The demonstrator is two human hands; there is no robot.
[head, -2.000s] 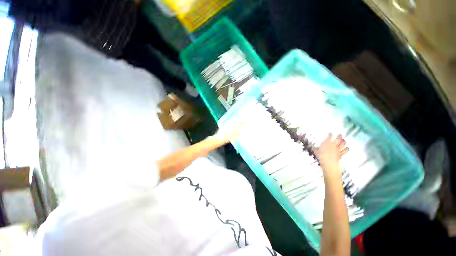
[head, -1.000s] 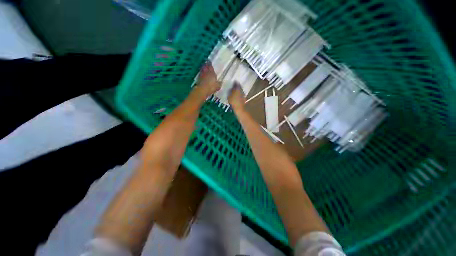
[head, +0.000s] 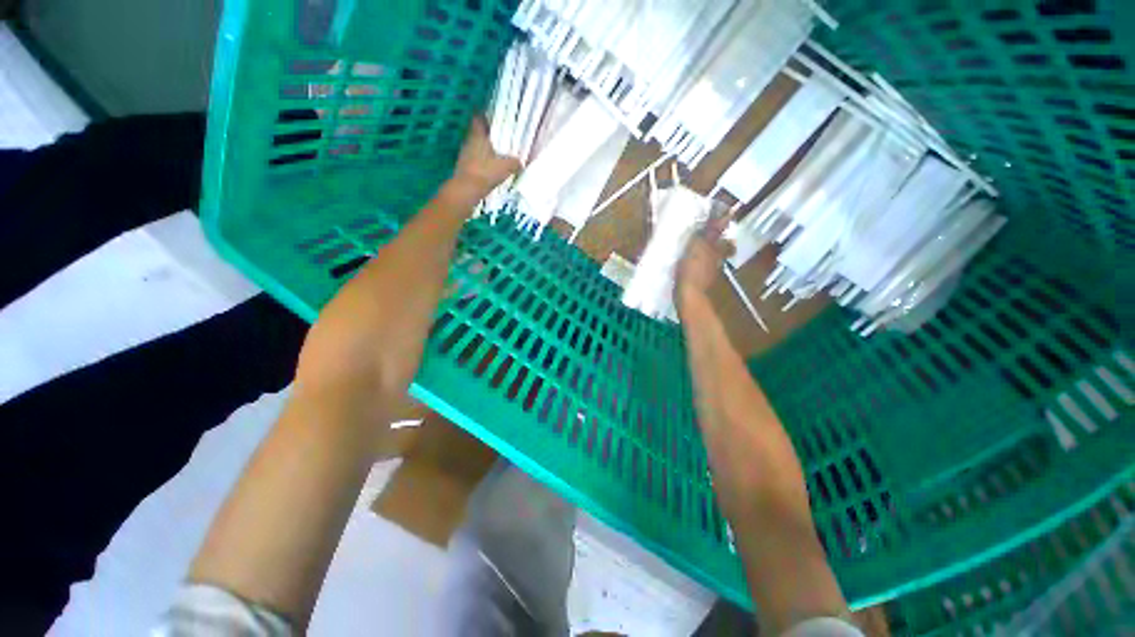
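My left hand [head: 482, 162] is inside the dark green perforated crate [head: 498, 429], at the left end of a row of white flat pieces [head: 523, 106]. Its fingers are at the edge of the pieces and partly hidden by them; the grip is unclear. My right hand [head: 703, 255] is near the crate's middle and holds a small bunch of white flat pieces [head: 660, 255] with thin prongs. Stacks of white pieces [head: 685, 56] stand at the far side, and more [head: 871, 218] lie to the right. Loose thin sticks lie on the cardboard liner [head: 616, 224].
A brown carton [head: 436, 479] stands on the floor just outside the crate's near wall. Dark cloth with white areas is at the left. The crate's near rim [head: 560, 485] runs under both my forearms. Part of another green slotted wall shows at lower right.
My right hand has moved right, away from my left hand, and now has a bunch of white pieces. My left hand has shifted slightly left. The crate appears nearer and shifted in view.
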